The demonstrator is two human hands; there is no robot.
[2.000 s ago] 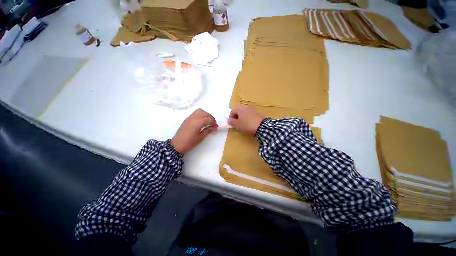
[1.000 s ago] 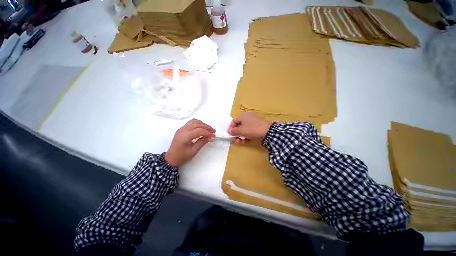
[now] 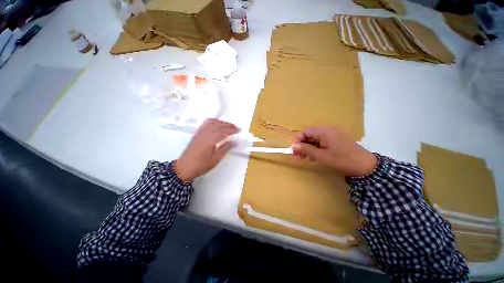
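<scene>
A white adhesive strip [image 3: 271, 150] is stretched between my hands above the column of kraft blanks [image 3: 315, 94]. My right hand [image 3: 326, 149] pinches its right end over the blanks. My left hand [image 3: 209, 148] is slightly blurred, at the strip's left part over the white table, left of the column; its fingers are closed on the strip. The nearest blank [image 3: 298, 193] lies below the strip and has another white strip [image 3: 295, 224] along its near edge. The right sleeve covers part of the blank's right side.
A clear bag of white strips [image 3: 193, 102] lies left, with a white crumpled wad [image 3: 219, 59] behind it. A kraft stack [image 3: 188, 25] and small bottle [image 3: 239, 24] stand farther back. Taped blanks lie right [image 3: 461, 188] and fanned far right [image 3: 389, 36]. A large clear bag [image 3: 486, 72] sits beyond.
My right hand has moved right, away from my left hand, and the strip now shows stretched between them. More of the nearest blank and its near-edge strip is uncovered. The view has shifted slightly.
</scene>
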